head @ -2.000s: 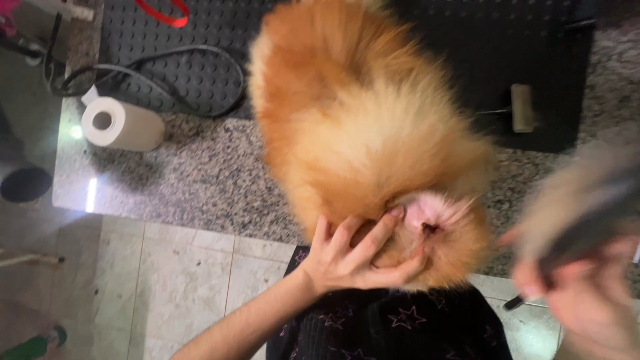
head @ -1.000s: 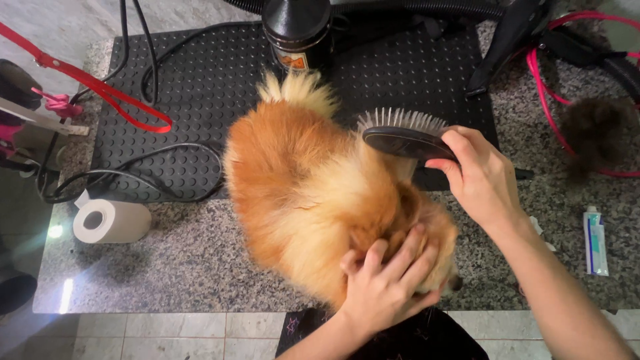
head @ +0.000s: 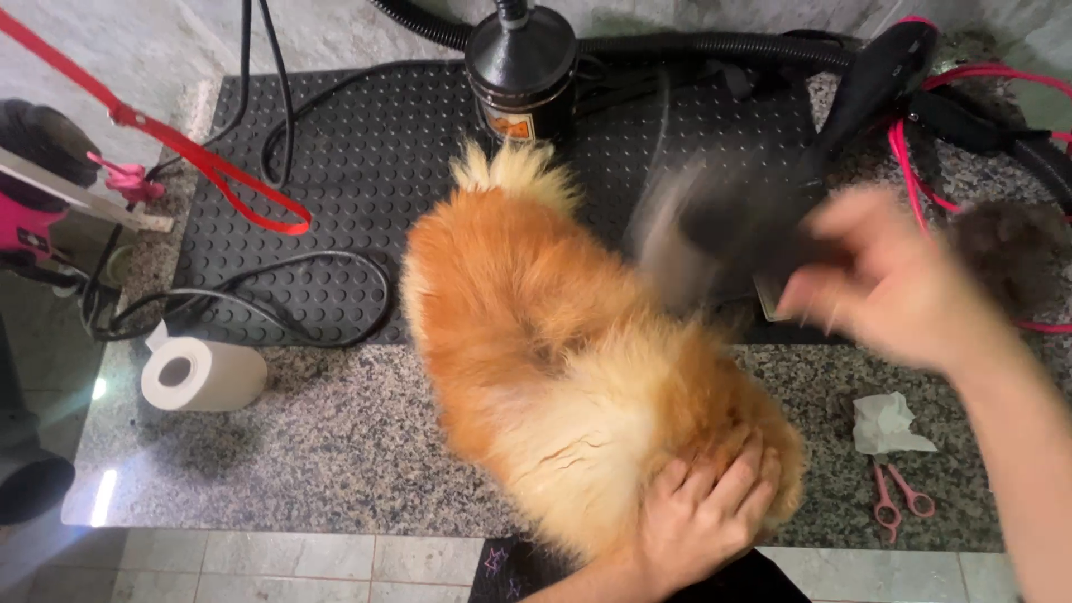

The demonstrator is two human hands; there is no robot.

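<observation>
A fluffy orange and cream dog [head: 536, 318] stands or crouches partly on the black rubber mat [head: 335, 201] and partly on the granite tabletop [head: 335, 435], its tail toward the wall. My left hand [head: 708, 507] rests on the dog's head with fingers spread into the fur; the face is hidden. Off the dog's right-hand side in view, my right hand [head: 879, 276] grips a pin brush [head: 720, 226], which is strongly blurred by motion. Whether its pins touch the fur cannot be told.
A paper roll [head: 205, 374] lies at the left near a black cable. A red leash [head: 159, 130] hangs above the mat. A black canister [head: 521, 75], a hose and a dryer nozzle [head: 879, 84] line the wall. Pink-handled scissors [head: 900, 502], crumpled tissue [head: 888, 423] and dark loose fur [head: 1009, 251] are at right.
The brush, over the dog's upper back a second ago, is now off to the right of its body with my right hand. My left hand stays on the head.
</observation>
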